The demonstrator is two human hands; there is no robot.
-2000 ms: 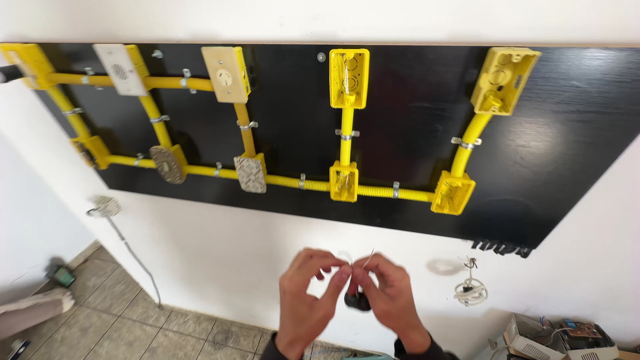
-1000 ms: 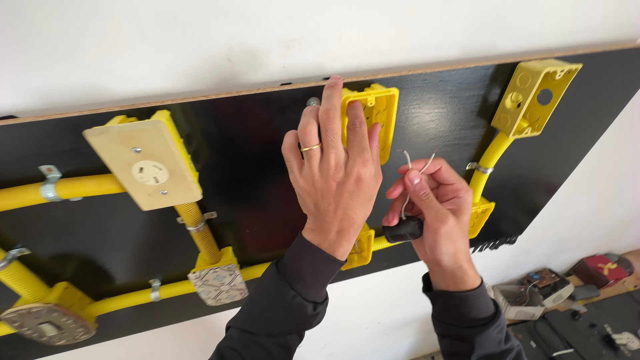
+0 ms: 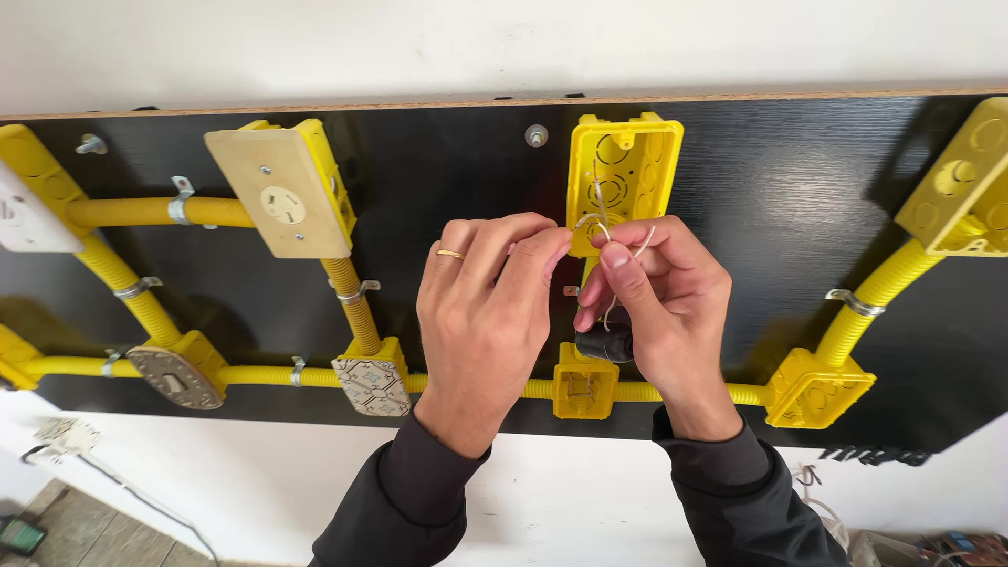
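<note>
In front of a yellow plastic electrical box (image 3: 666, 169) on the black board, my left hand (image 3: 492, 315) pinches the end of a wire that runs from the box. A gold-coloured ring is on one of its fingers. Close beside it on the right, my right hand (image 3: 669, 307) holds a thin white wire (image 3: 609, 303) between thumb and finger; one bare-looking end sticks up. The wire leads down to a black cylindrical lamp holder (image 3: 605, 343) resting against the right hand's fingers. Whether the two wires touch is hard to tell.
Yellow corrugated conduit (image 3: 358, 307) joins several boxes on the black board (image 3: 472, 173). A beige outlet plate (image 3: 279, 197) covers the box to the left; a patterned plate (image 3: 374, 386) sits below it. An open small box (image 3: 584, 390) lies beneath my hands. Another open box (image 3: 957, 185) is at right.
My left hand has come down from the upper box's edge and now pinches a wire near my right hand. The right hand still holds the white wire and black holder. The view has shifted.
</note>
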